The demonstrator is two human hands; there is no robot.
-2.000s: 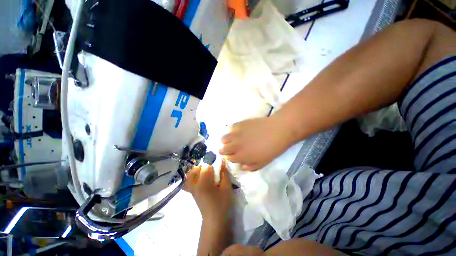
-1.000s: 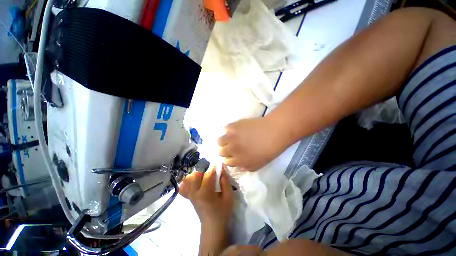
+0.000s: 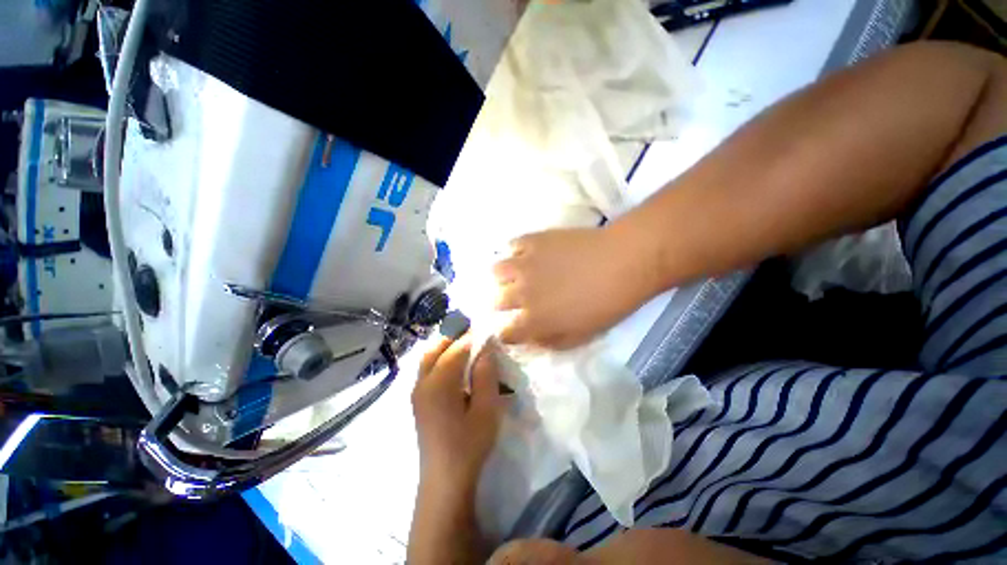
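The thin cream fabric point(image 3: 596, 408) runs from beside the needle area down over the table's front edge and hangs crumpled. My right hand point(image 3: 569, 289) is curled on the fabric, its fingertips at the brightly lit needle area. My left hand point(image 3: 455, 392) is just left of it, with a pale edge of fabric between its fingers near the small grey knob point(image 3: 454, 323). The lamp glare and my fingers hide the needle and foot. The white sewing machine head point(image 3: 237, 210) with a blue stripe stands in front of my hands.
More cream fabric point(image 3: 552, 121) lies to the right of the needle. A black slim tool point(image 3: 718, 11) lies beyond it. A shiny curved metal arm point(image 3: 298, 469) crosses before the head. The ruler-marked table edge point(image 3: 690, 331) borders my striped clothing. Another machine point(image 3: 72, 210) stands behind.
The view has shifted, so the machine head appears higher. My hands remain at the needle area, and the fingers of my left hand sit slightly differently on the fabric.
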